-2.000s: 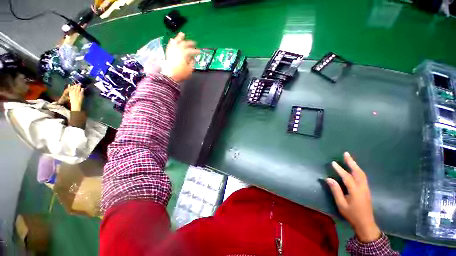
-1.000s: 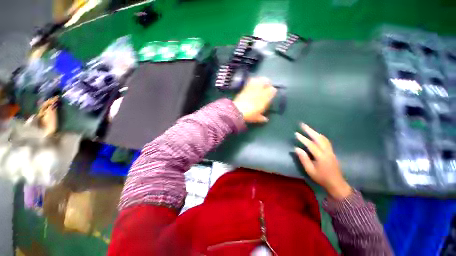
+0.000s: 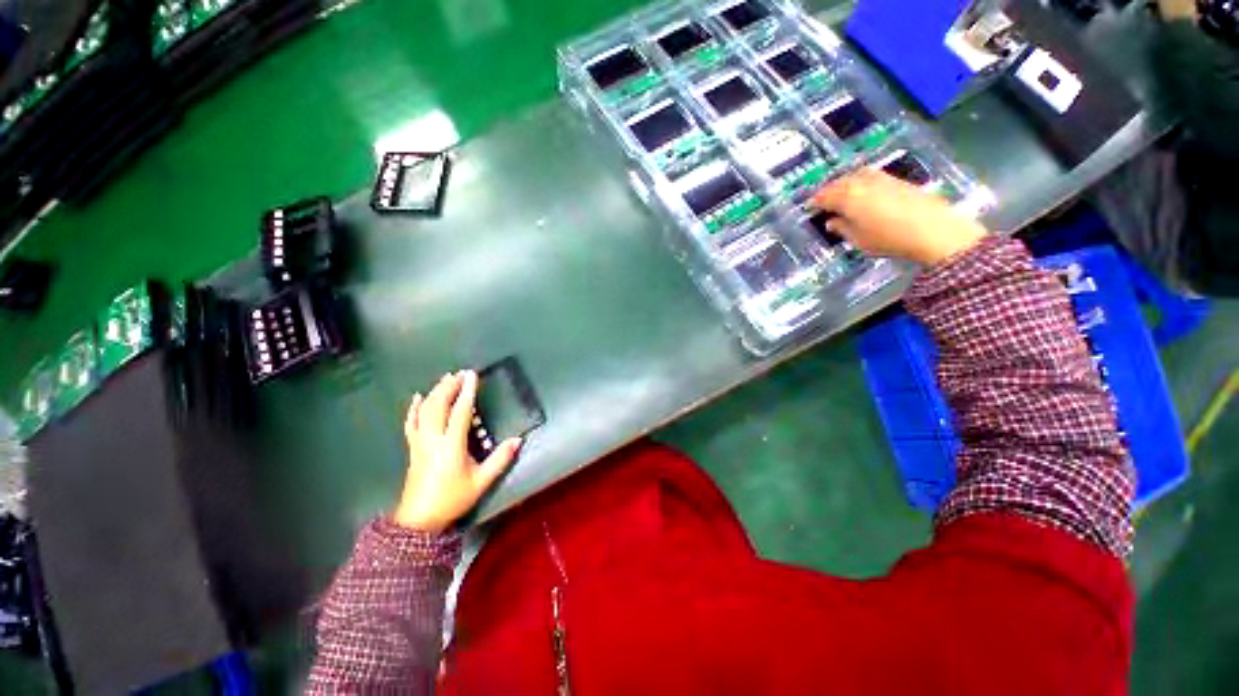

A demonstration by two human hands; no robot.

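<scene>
My left hand (image 3: 438,456) holds a black plastic frame (image 3: 514,394) at its left side, on the bench near the front edge. Inside the frame is a dark area; whether a board is fitted is unclear. My right hand (image 3: 886,218) reaches over a clear blister tray (image 3: 761,326) at the right. Its fingertips touch a dark screen module in a pocket; whether they grip it is hidden. Rows of dark screens with green edges (image 3: 662,125) fill other pockets.
Loose black frames (image 3: 290,336) lie at the left of the bench, another (image 3: 410,182) near the far edge. A black foam stack (image 3: 122,517) with green boards (image 3: 127,320) is at far left. A blue bin (image 3: 1135,388) is below the bench at right. A blue object (image 3: 917,48) is behind the tray.
The view has turned to the right. My left hand has come from the foam stack to the frame and brought it to the front edge. My right hand has moved from the bench to the clear tray.
</scene>
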